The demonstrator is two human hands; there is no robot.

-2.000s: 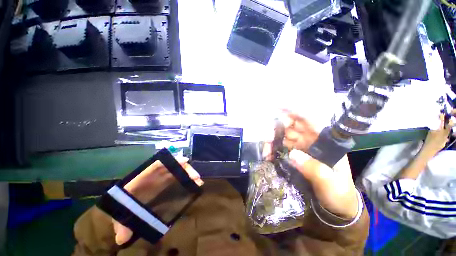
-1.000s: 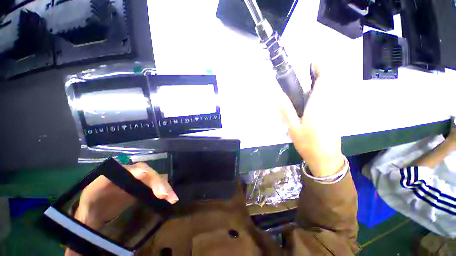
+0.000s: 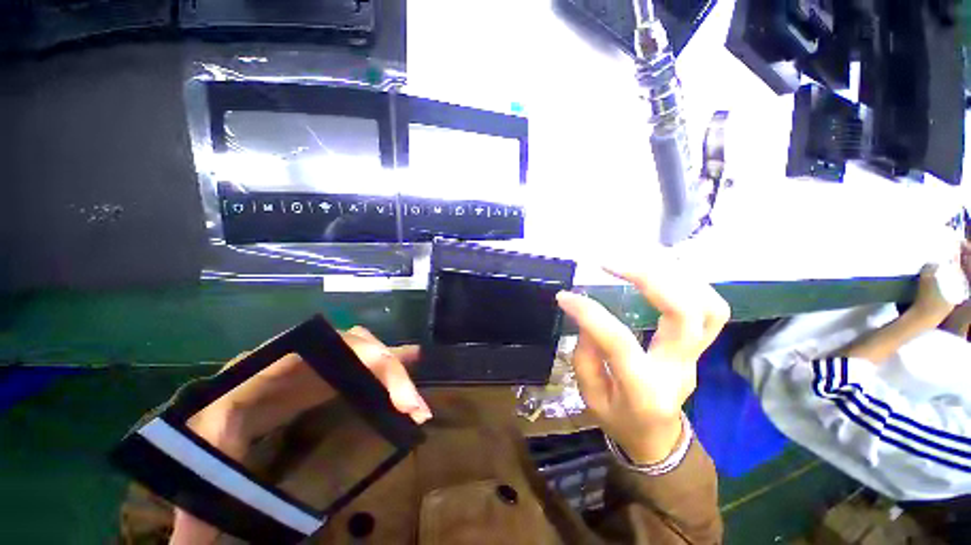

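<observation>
My left hand (image 3: 378, 367) holds a black front panel (image 3: 367, 474) tilted at lap level. The panel has a clear window and a pale strip along its lower left edge; my fingers show through the window. A black display unit (image 3: 495, 309) with a dark screen lies at the bench edge, its lower part overhanging. My right hand (image 3: 644, 351) is at the unit's right side, fingers apart, one fingertip at its upper right edge; whether it touches is unclear. A grey rod-shaped tool, possibly a screwdriver (image 3: 671, 176), lies on the white surface beyond.
Two panels in clear film (image 3: 309, 218) lie behind the unit. A black foam tray (image 3: 96, 202) is at left. Black units (image 3: 836, 128) stand at back right. Clear crumpled film (image 3: 554, 399) shows below the edge. A co-worker's white sleeve (image 3: 868, 405) is at right.
My right hand has let go of the grey tool and come back to the display unit. The unit sits more tilted. My left hand still holds the panel.
</observation>
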